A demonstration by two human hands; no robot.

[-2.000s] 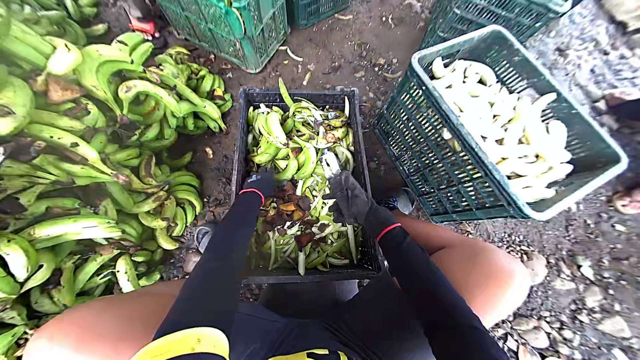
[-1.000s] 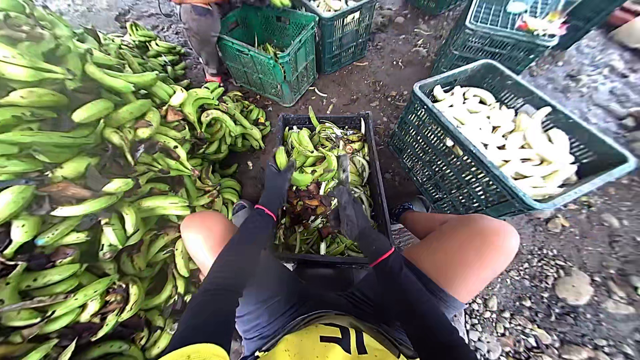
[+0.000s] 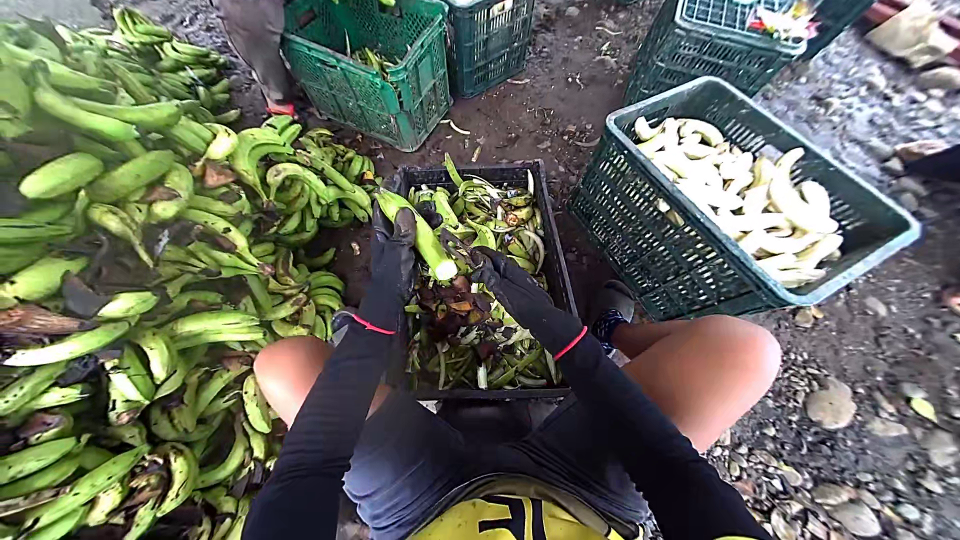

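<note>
My gloved left hand (image 3: 396,244) holds a green plantain (image 3: 421,238), whose near end is cut and shows pale flesh. Close to that cut end, my gloved right hand (image 3: 504,279) is closed around a small dark tool (image 3: 456,247), perhaps a knife; its shape is partly hidden. Both hands are over a black plastic crate (image 3: 556,259) of green peels (image 3: 517,367) and brown scraps, between my legs. To the right, a dark green crate (image 3: 675,217) holds many peeled plantains (image 3: 742,199). A large heap of unpeeled green plantains (image 3: 210,322) lies on the left.
A brighter green crate (image 3: 367,90) with some peels is at the top, beside a dark crate (image 3: 491,52). Another person's leg (image 3: 259,45) is near them. More stacked crates (image 3: 709,64) are at the upper right. Stones (image 3: 831,403) lie on the muddy ground to the right.
My left hand now holds up a green plantain with a cut end; two seconds ago both hands were low over the peels. The view has shifted, bringing more of the upper crates into sight.
</note>
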